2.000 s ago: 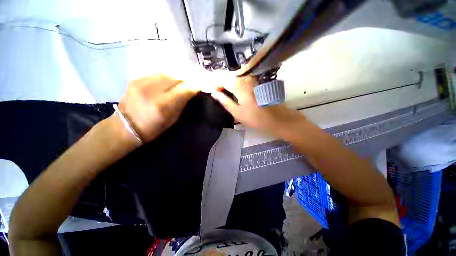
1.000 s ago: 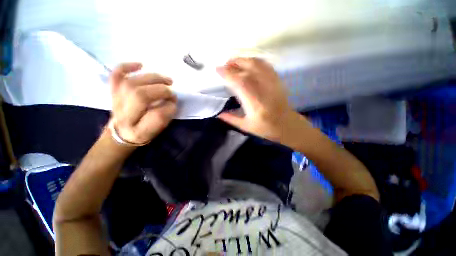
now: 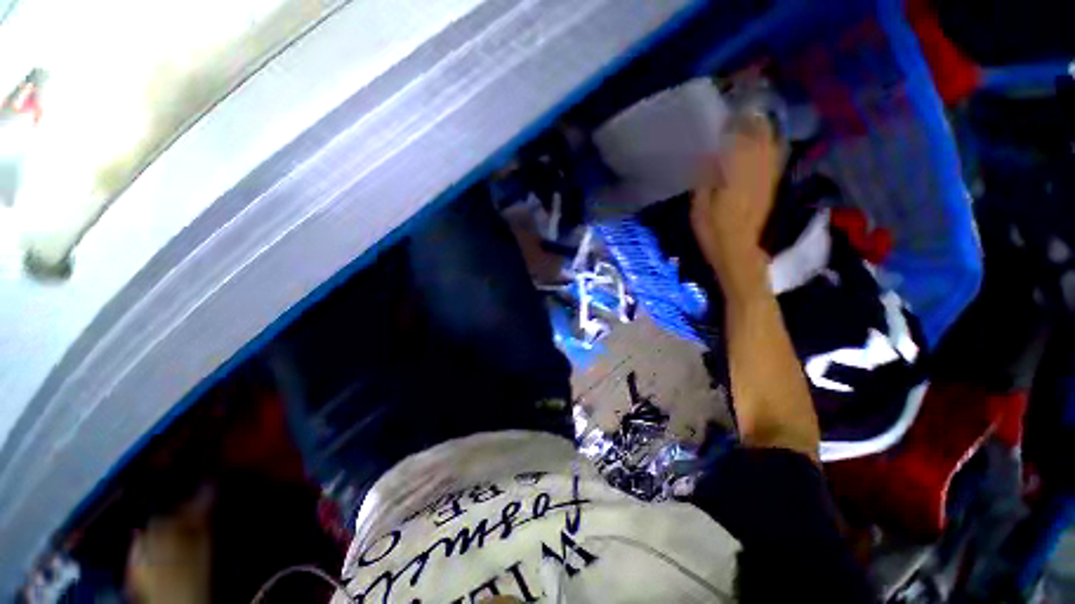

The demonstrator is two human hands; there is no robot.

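Note:
My right hand (image 3: 740, 171) is stretched out to the upper right, over the blue plastic crate. It is blurred, and its fingers are at the right edge of a pale grey fabric piece (image 3: 663, 139); whether they grip it is unclear. Black and white cut pieces (image 3: 866, 354) lie below and right of my forearm. My left hand (image 3: 171, 555) is dark and blurred at the lower left, below the table edge; its fingers cannot be made out.
The white machine table (image 3: 236, 254) with its grey front edge curves across the upper left. The blue crate (image 3: 931, 177) stands at the right, with red material around it. A smaller blue slatted crate (image 3: 648, 271) is near the middle. My lettered shirt fills the bottom.
The view has swung right and down from the table. My hands have parted: the right moved out to the crate, the left dropped low. The white and black pieces they handled are out of view.

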